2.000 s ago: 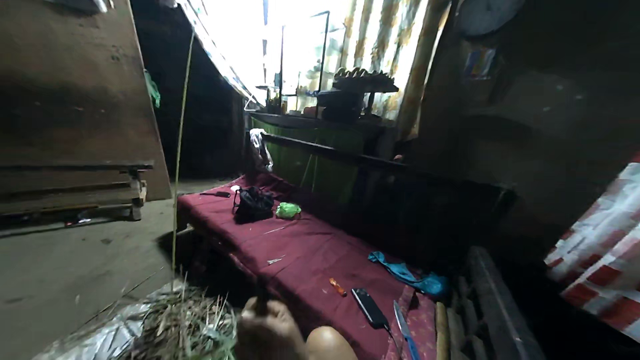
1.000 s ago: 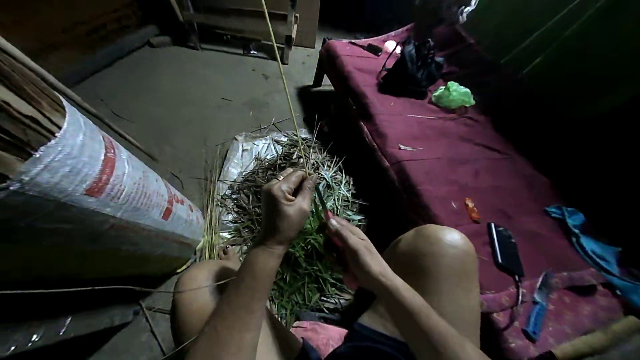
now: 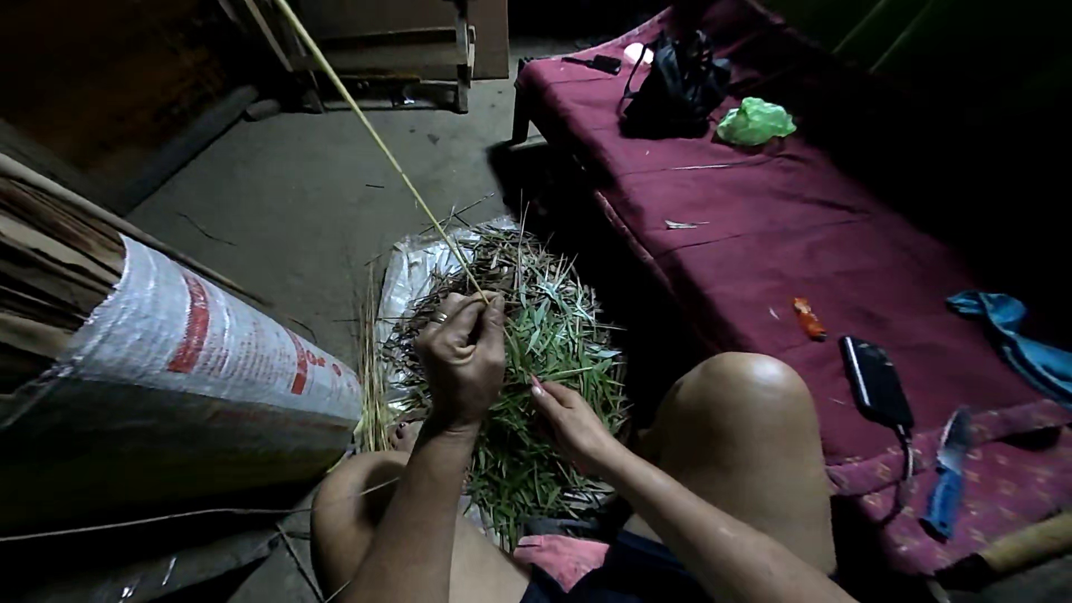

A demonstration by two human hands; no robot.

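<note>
My left hand [image 3: 463,352] pinches the lower end of a long, thin yellowish stalk [image 3: 385,151], which slants up to the left out of view. Lower and to the right, my right hand [image 3: 569,414] has its thumb and fingers close together at a small reddish thing [image 3: 536,382]; what that is, and whether it is held, is too small to tell. Beneath both hands lies a heap of green leaves [image 3: 536,452] and dry stalks on a whitish plastic sheet [image 3: 410,280]. A bundle of thin straw stems [image 3: 371,377] stands at the heap's left edge.
At left is a white woven sack [image 3: 209,327] around split wood [image 3: 42,260]. A maroon-covered bed [image 3: 737,226] at right bears a black bag [image 3: 678,92], green plastic bag [image 3: 756,122], orange lighter [image 3: 809,319], black phone-like device [image 3: 875,381], blue-handled knife [image 3: 948,477] and blue cloth [image 3: 1017,347].
The view has tilted down since two seconds ago. Over the last second my right hand has moved a little away from my left hand, which still holds the stalk.
</note>
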